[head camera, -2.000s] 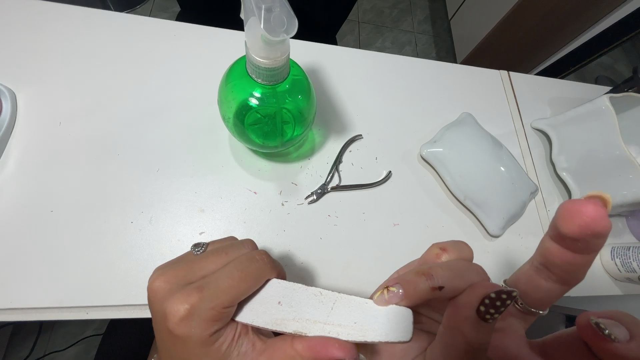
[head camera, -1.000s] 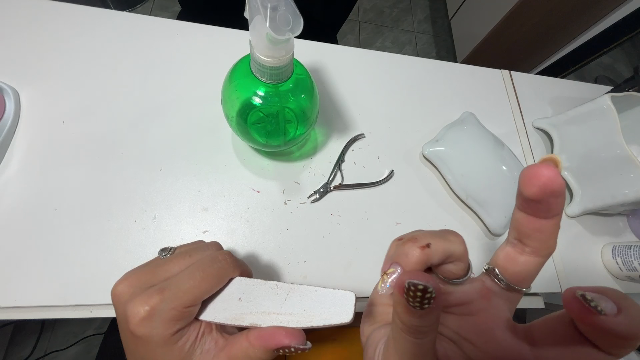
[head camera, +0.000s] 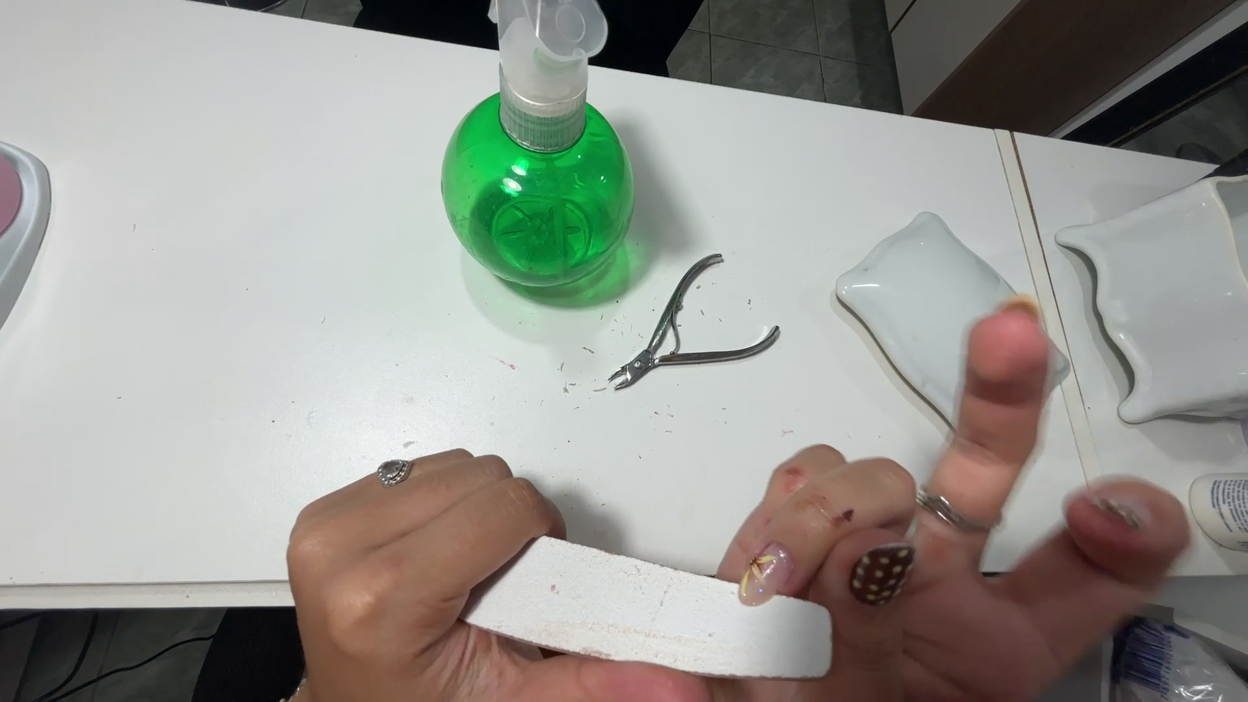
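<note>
My left hand (head camera: 419, 575), with a ring on one finger, grips a white nail file (head camera: 663, 609) that bears pinkish dust, its thumb underneath. The file's free end touches a fingertip of my right hand (head camera: 926, 556), beside a nail painted with a yellow design. That hand wears rings; some fingers are curled, one points up, and another nail is brown with pale dots. Metal cuticle nippers (head camera: 642, 365) lie with handles spread beyond the hands, among small clippings. Behind them stands a green spray bottle (head camera: 538, 214).
A white pillow-shaped ceramic piece (head camera: 907, 292) and a white ceramic container (head camera: 1170, 302) sit at the right on the white table (head camera: 244, 292). Near the right edge is a white bottle (head camera: 1219, 509) bearing writing. A pale-rimmed object with a pink surface (head camera: 29, 224) is at the far left.
The file in my left hand moved left, apart from my right hand, by one second ago; now it is back to the right, against the fingertip. The nippers and bottle have not moved.
</note>
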